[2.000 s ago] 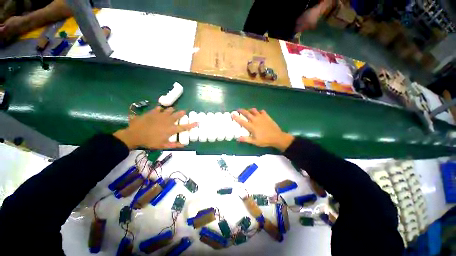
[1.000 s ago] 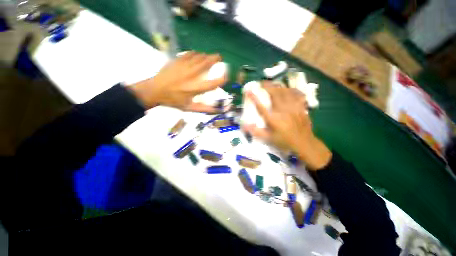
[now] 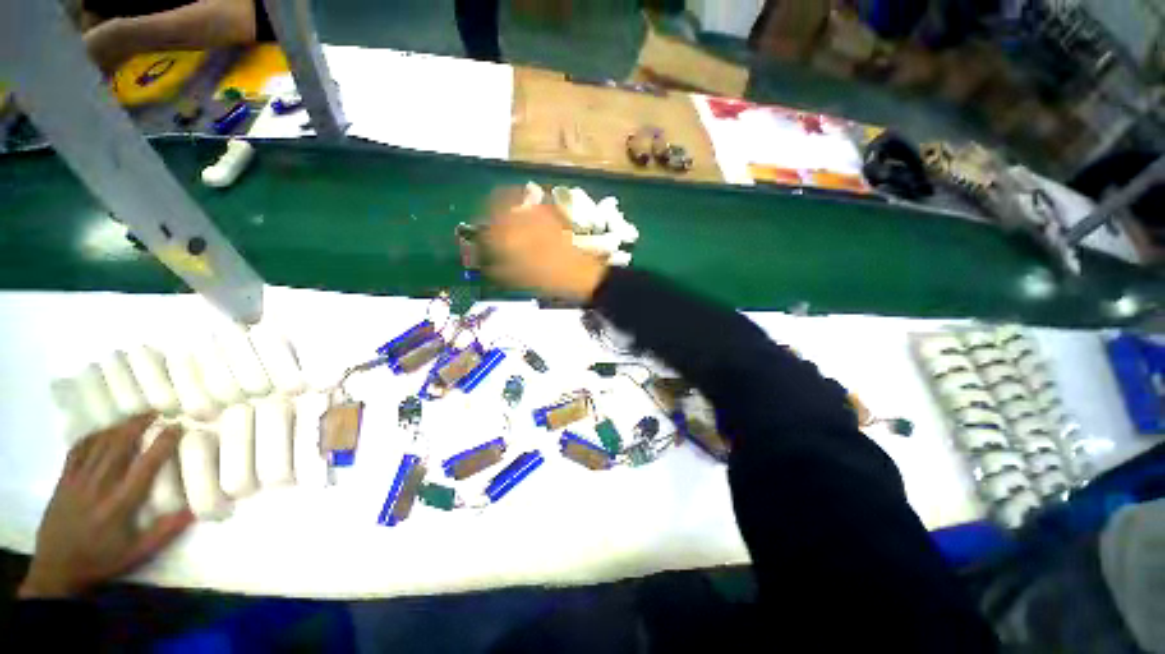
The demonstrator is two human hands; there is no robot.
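My left hand (image 3: 109, 501) rests with fingers spread on the near left end of two rows of white plastic housings (image 3: 238, 450) on the white bench. My right hand (image 3: 534, 245), blurred, is over the green conveyor belt beside a small pile of white housings (image 3: 601, 228). Its fingers are too blurred to show whether it holds something. Blue and tan battery packs (image 3: 475, 457) with wires and green circuit boards (image 3: 437, 494) lie scattered on the bench between the hands and under my right forearm.
A grey metal upright (image 3: 153, 192) stands at left. A lone white housing (image 3: 228, 164) lies on the green belt (image 3: 767, 256). A tray of white housings (image 3: 1003, 415) and a blue bin (image 3: 1137, 383) are at right. Another person's arm (image 3: 173, 28) shows at top left, beyond the belt.
The white housings between my hands on the belt now stand in rows on the bench at left. My left hand has moved down to them; my right hand is back over the belt.
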